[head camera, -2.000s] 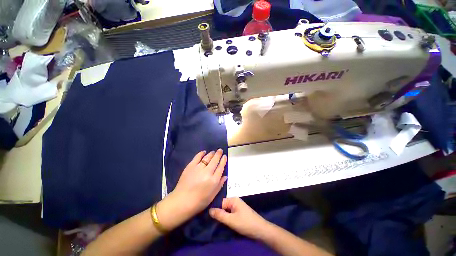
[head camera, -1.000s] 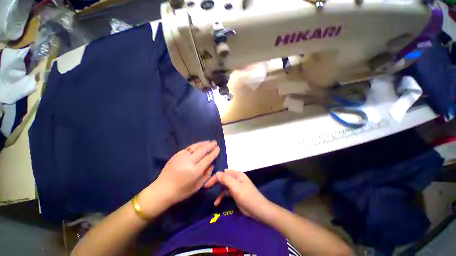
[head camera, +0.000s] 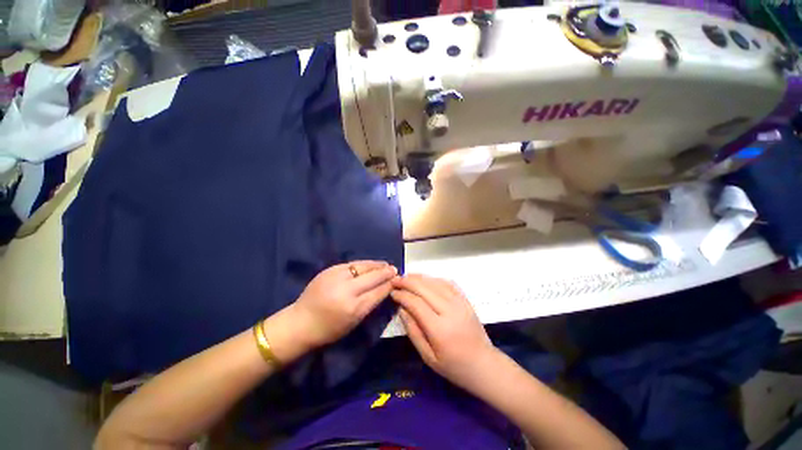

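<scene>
A large dark navy fabric panel lies flat left of the needle, and its right part runs under the lit presser foot of the white HIKARI sewing machine. My left hand, with a ring and a gold bangle, lies on the cloth near its right edge, thumb and fingertips pinching the edge. My right hand meets it there, fingertips on the same edge in front of the needle. The cloth between the fingertips is mostly hidden.
Blue-handled scissors and a curled white strip lie right of the needle, with pale scraps under the arm. White pieces and plastic bags clutter the left. Dark navy cloth hangs below the table at right.
My right hand has moved up to meet my left fingertips at the cloth edge. The white gap between the navy layers, seen two seconds ago, is covered. The camera view has shifted.
</scene>
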